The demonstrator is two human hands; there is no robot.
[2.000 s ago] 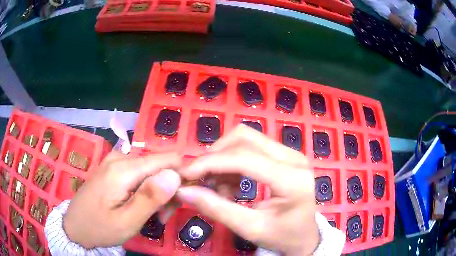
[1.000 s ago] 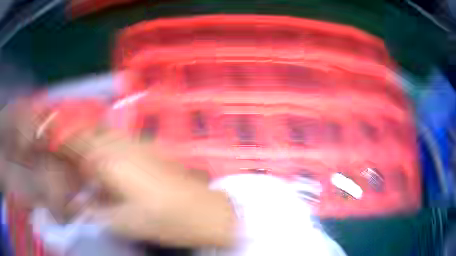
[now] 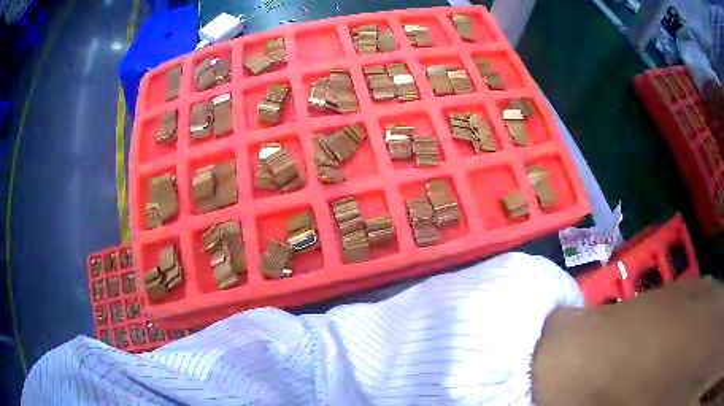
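A red-orange foam tray (image 3: 468, 247) with gold-brown pieces (image 3: 341, 147) in its pockets lies in front of me, tilted in view. One back-row pocket holds no pieces. My left hand (image 3: 627, 341), in a white striped sleeve, reaches across the bottom towards the lower right. It is cut off by the right edge and its fingers are hidden, so its grip cannot be told. My right hand is not in view. Part of another red tray with dark watch bodies (image 3: 648, 277) shows beyond my left hand.
A printed paper slip (image 3: 589, 240) lies between the trays. A white plug (image 3: 221, 28) and a blue stool (image 3: 163, 47) are at the upper left. A lower red tray (image 3: 111, 297) shows at the left. More trays (image 3: 675, 119) and a person's sleeve (image 3: 691, 51) are at the upper right.
The view has swung left from the watch-body tray to the gold-brown pieces. My hands, earlier together over the watch bodies, have left mid-view; my right hand is out of the picture.
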